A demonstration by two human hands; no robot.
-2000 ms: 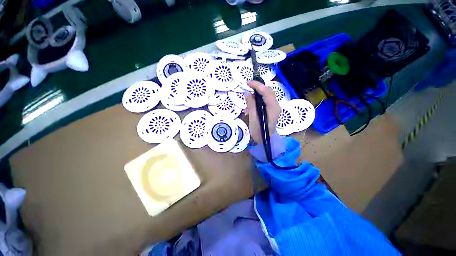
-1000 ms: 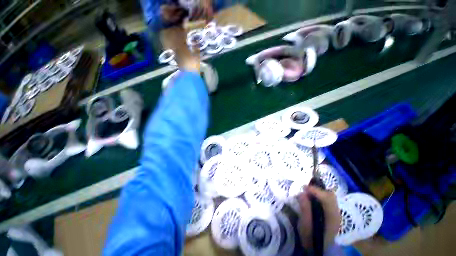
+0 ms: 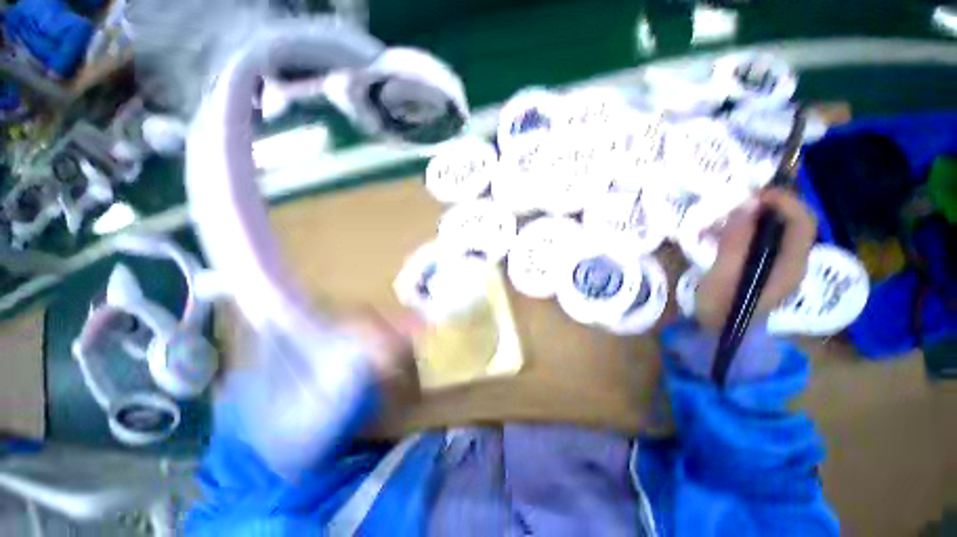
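My left hand (image 3: 380, 346) is blurred and closed on an unfinished white headphone (image 3: 236, 189). Its curved headband rises above the hand, with one open cup (image 3: 409, 100) at the upper end. The lower end is blurred near the cream block (image 3: 472, 341). A white part with a ring (image 3: 436, 283) overlaps the block's upper left; I cannot tell if it joins the headphone. My right hand (image 3: 761, 257) holds the black soldering iron (image 3: 758, 262) like a pen, tip up and away from me. White speaker plates (image 3: 567, 157) lie in a pile between the hands.
A green conveyor belt (image 3: 535, 37) curves behind the cardboard-covered bench (image 3: 346, 226). More white headphones (image 3: 173, 362) are at the left. A blue tray (image 3: 892, 315) with dark equipment and a green reel (image 3: 944, 184) stands at the right.
My left arm has come back from reaching across the belt and now holds a headphone over the bench. My right hand still holds the iron. The view has turned down.
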